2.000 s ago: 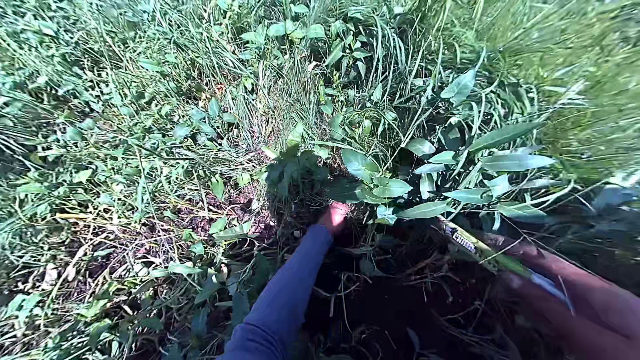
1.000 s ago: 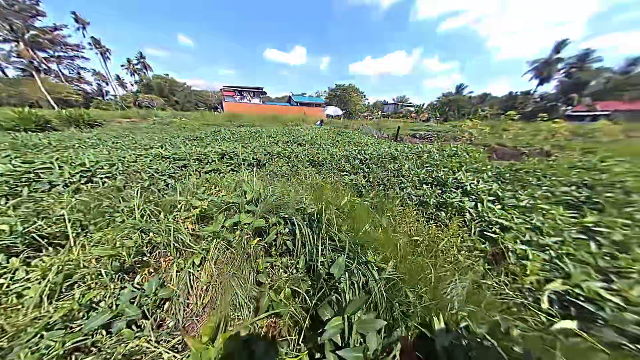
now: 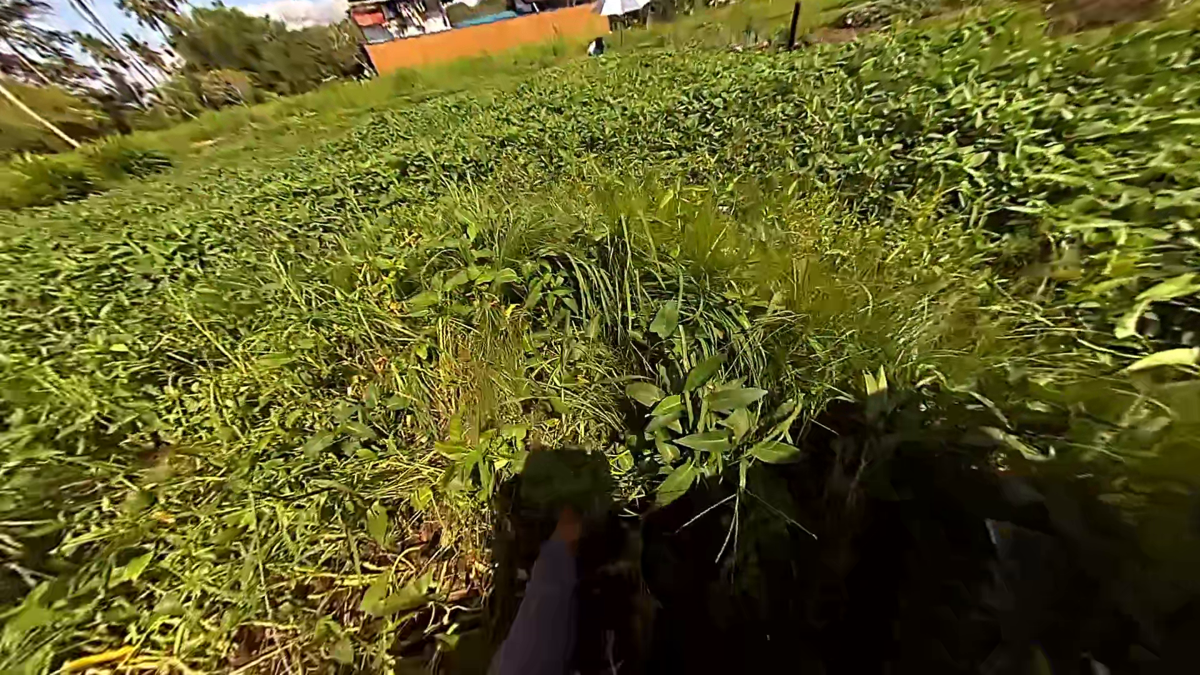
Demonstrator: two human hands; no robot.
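My left hand (image 3: 568, 527) shows dimly in deep shadow at the lower middle, at the end of a long blue-grey sleeve (image 3: 539, 614). It reaches in among low plants, and its fingers cannot be made out. Just beyond it lies a dark, shaded patch of foliage (image 3: 564, 480). To its right stands a clump of broad-leaved green plants (image 3: 708, 439), with long grass (image 3: 619, 281) behind. My right hand cannot be seen; the lower right is dark shadow.
Dense leafy weeds (image 3: 187, 375) spread over the field on all sides. Dry stems lie at the lower left. Far off are an orange wall (image 3: 487, 37), a dark post (image 3: 794, 25), trees (image 3: 272, 52) and a leaning pale trunk (image 3: 37, 117).
The view has swung from the ground up to the field and partly down again. Two seconds ago my right hand and a green-yellow tool with a printed label showed at the right; neither shows now.
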